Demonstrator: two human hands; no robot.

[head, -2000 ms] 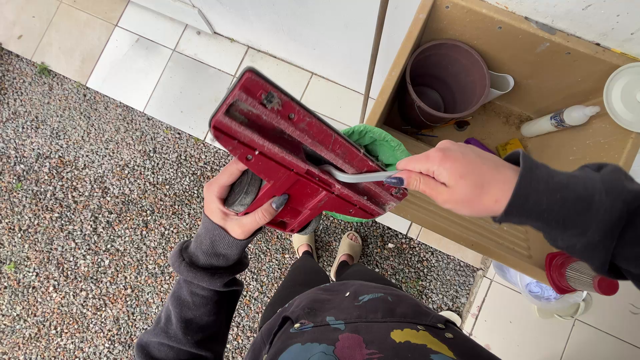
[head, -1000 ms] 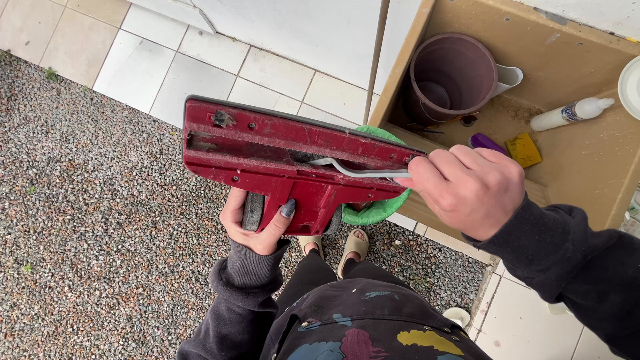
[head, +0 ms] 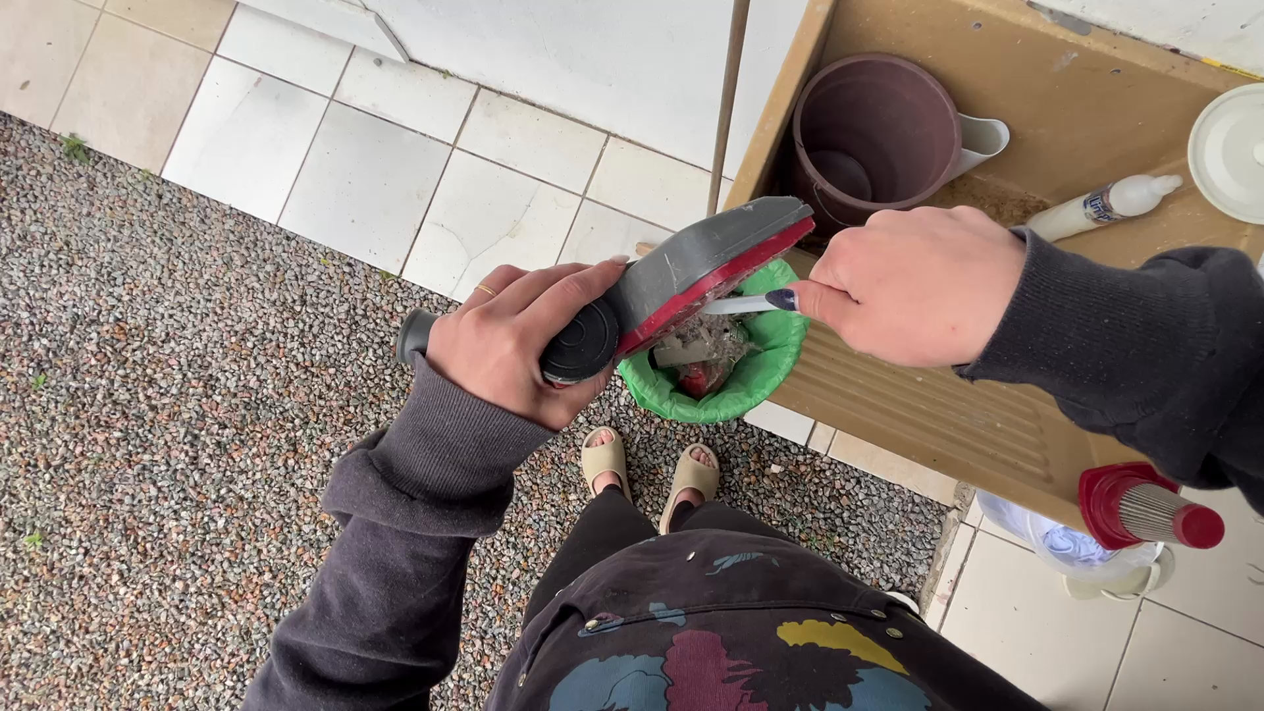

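Note:
My left hand (head: 523, 336) grips a grey and red vacuum cleaner floor head (head: 716, 259) by its wheel and neck end. The head is tilted, its red underside turned down to the right over a bin with a green liner (head: 760, 380). Grey dust and debris (head: 716, 346) lie in the bin. In my right hand (head: 908, 281) is a thin light-coloured handle-like tool (head: 741, 304), its far end at the underside of the head, among the dust. What the tip touches is hidden.
At the right, a tan utility sink (head: 918, 395) holds a brown bucket (head: 874, 133) and a white bottle (head: 1101, 205). A red pleated filter (head: 1150, 509) sits at its edge, above a clear container (head: 1062, 543). A thin pole (head: 728, 109) stands by the wall. Gravel lies at left.
My left hand has turned the floor head over from underside up to tilted, with its grey top showing. The tool has moved with my right hand and stays at the underside. More of the bin shows.

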